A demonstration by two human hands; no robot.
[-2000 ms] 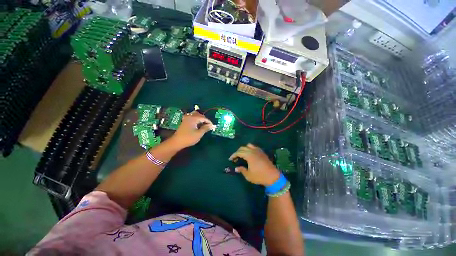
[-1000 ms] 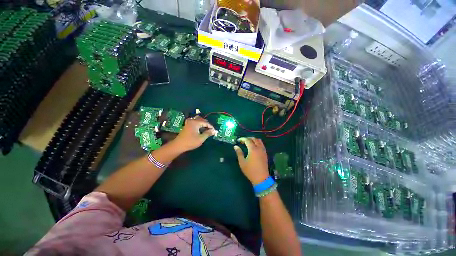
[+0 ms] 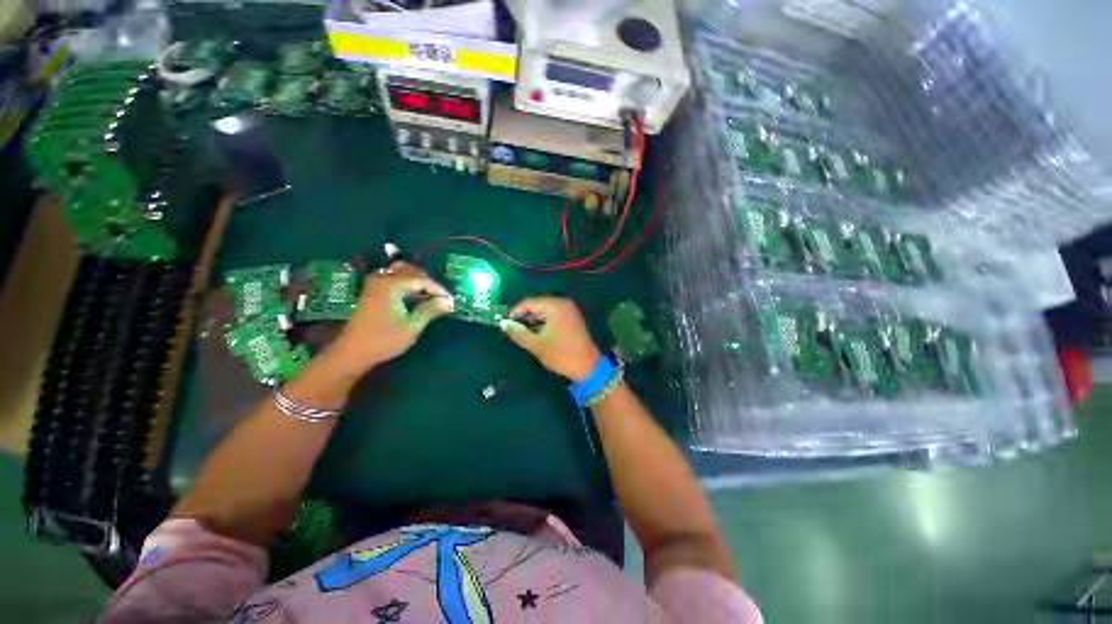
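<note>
A green circuit board (image 3: 473,290) lies on the dark green mat with a bright white-green light on it. My left hand (image 3: 396,311) is at its left edge, with thumb and finger pinched on a small white connector (image 3: 444,302). My right hand (image 3: 549,333) is at the board's lower right corner, fingers bent around a small dark item (image 3: 529,322); its shape is mostly hidden. A thin red wire (image 3: 488,248) runs above the board. A small pale part (image 3: 491,391) lies on the mat below.
Several green boards (image 3: 262,347) lie at left, and one (image 3: 632,330) lies right of my right hand. A black rack (image 3: 104,378) is at far left, with a phone (image 3: 250,159) near it. Power supply (image 3: 434,122) and white meter (image 3: 598,61) stand behind. Clear trays (image 3: 841,287) are stacked at right.
The view has swung right. My right hand has moved from lower right up to the board's corner. My left hand stays at the board's left edge, and the light stays on.
</note>
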